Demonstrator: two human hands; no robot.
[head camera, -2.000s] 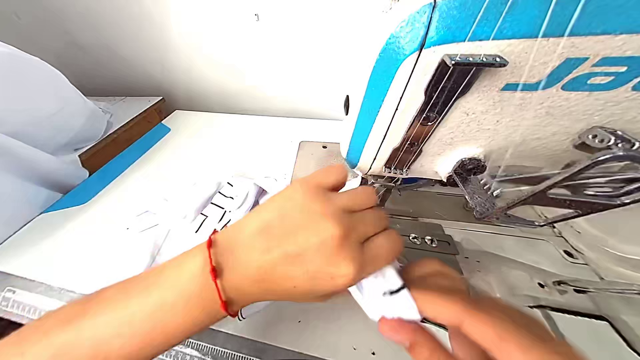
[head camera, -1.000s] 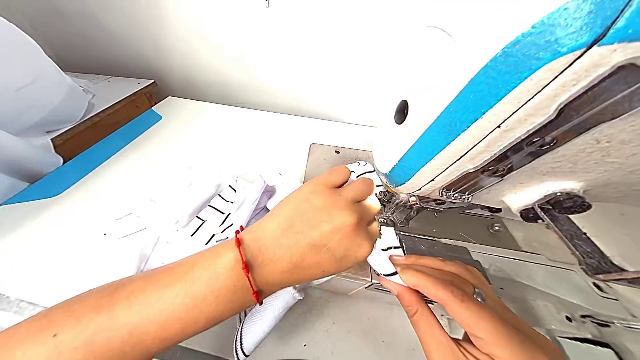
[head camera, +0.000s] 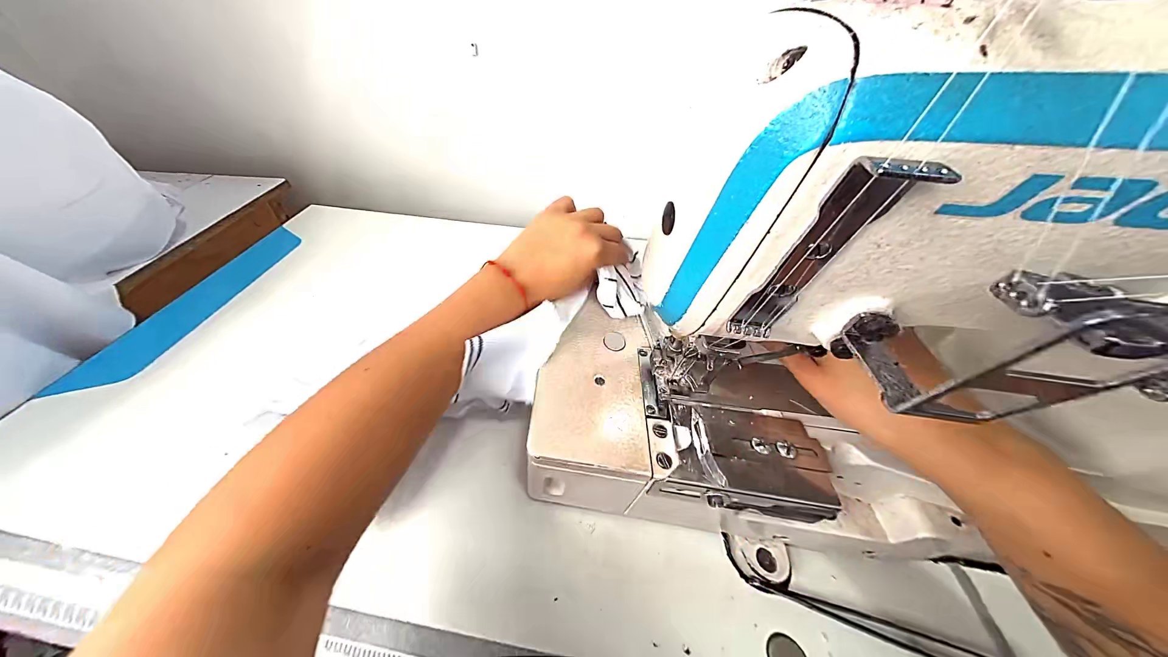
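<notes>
An industrial sewing machine (head camera: 912, 237) with a blue stripe and several threads fills the right side. My left hand (head camera: 568, 248), a red cord on its wrist, grips white fabric with black stripes (head camera: 620, 290) left of the machine head, behind the needle area. More of the white fabric hangs below my left forearm on the tabletop. My right hand (head camera: 812, 365) reaches under the machine arm, right of the needles and presser foot; its fingers are mostly hidden behind machine parts. What it holds, if anything, does not show. The metal needle plate (head camera: 671, 370) is uncovered.
The white tabletop (head camera: 228, 401) has a blue edge piece (head camera: 182, 315) at the left. White cloth (head camera: 73, 182) hangs by a wood-edged table (head camera: 214, 246) at far left. A measuring tape strip (head camera: 55, 607) runs along the front edge. A wall stands behind.
My left hand has moved away from me with the striped fabric, to behind the needle area. My right hand has left the fabric in front and reached under the machine arm. The view has shifted.
</notes>
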